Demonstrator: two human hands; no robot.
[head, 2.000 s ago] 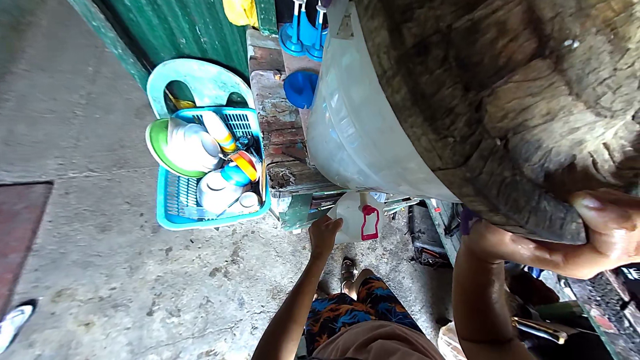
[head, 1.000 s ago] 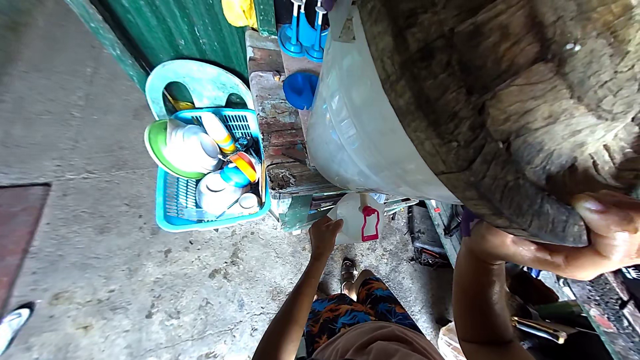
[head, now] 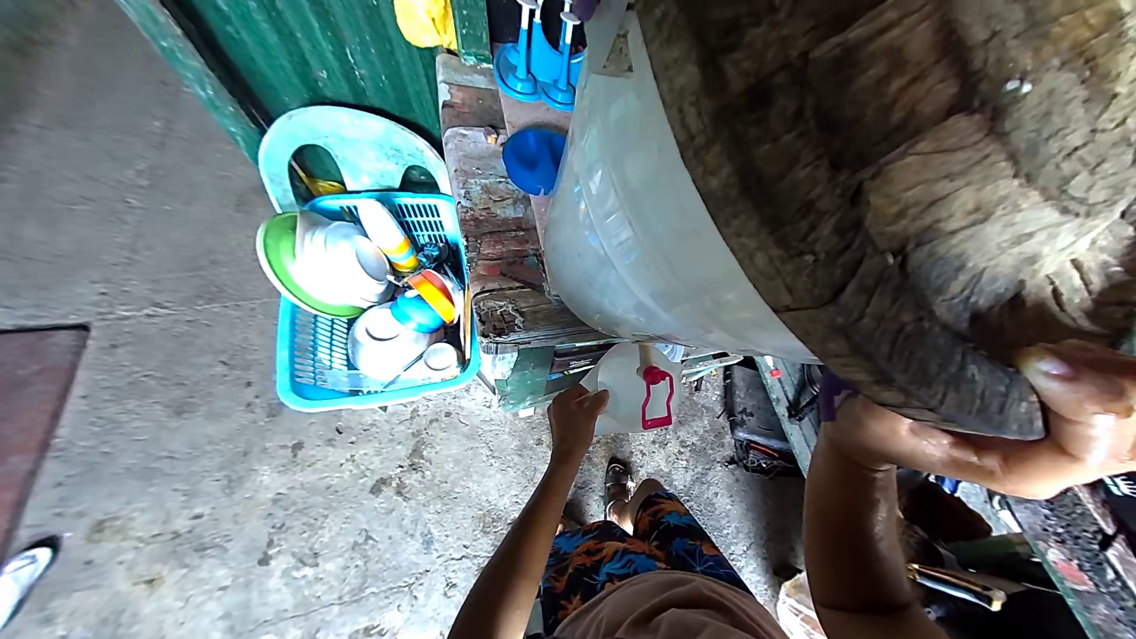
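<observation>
My left hand (head: pixel 575 417) grips the edge of a translucent white plastic container (head: pixel 621 390) with a pink-red handle. The container is under the lower edge of a large translucent plastic tub (head: pixel 657 231), close to a short pale spout-like piece (head: pixel 646 357). My right hand (head: pixel 1021 435) is clasped around the edge of a thick, weathered wooden slab (head: pixel 852 231), which looms large in front of the tub. Its thumb lies on the wood's face and its fingers are behind the edge. Whether liquid is flowing into the container, I cannot tell.
A blue plastic basket (head: pixel 288 355) with bowls and cups stands at the left by a pale green plastic stool (head: pixel 355 133). A worn wooden bench (head: pixel 493 213) supports the tub and a blue bowl (head: pixel 534 160). A knife-like tool (head: pixel 958 586) lies low at right.
</observation>
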